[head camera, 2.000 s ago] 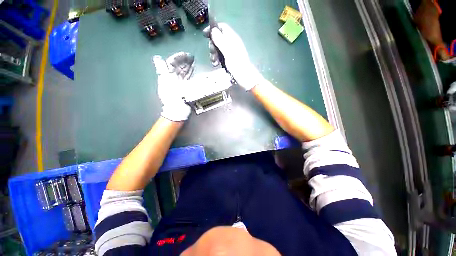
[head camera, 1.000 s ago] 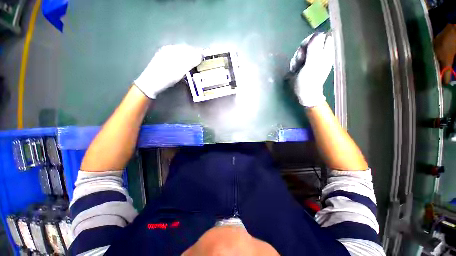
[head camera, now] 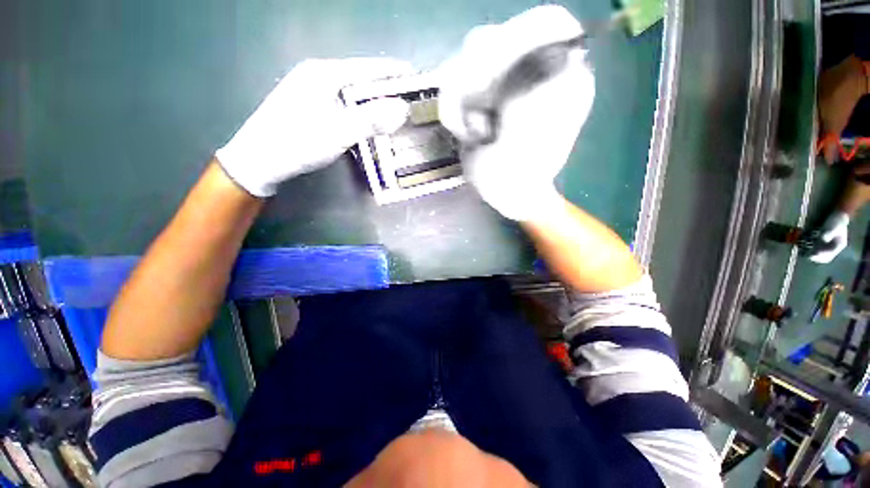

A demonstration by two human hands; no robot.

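Note:
A silvery-white metal frame [head camera: 386,174] lies on the green-matted bench [head camera: 315,214] in front of me, with an olive-yellow block [head camera: 423,111] inside it. My left hand [head camera: 310,119], in a white glove, grips the frame's left side, with fingers over its upper left part. My right hand [head camera: 525,110], gloved in white with grey on the fingers, is over the frame's right end and hides it. A thin grey bar [head camera: 603,29] seems to stick out beyond the right hand's top; most of it is hidden or blurred.
A light-green block [head camera: 641,13] is at the top right of the bench. A blue edge [head camera: 310,270] runs along the bench front. A blue tote [head camera: 21,357] with silvery-black units is at lower left. A metal rail [head camera: 658,143] is at right. Another person's gloved hand [head camera: 832,238] shows at far right.
My right hand has moved left from the bench's right side to the frame. My left hand stays on the frame. The view has shifted, and the coil blocks seen earliest are out of view.

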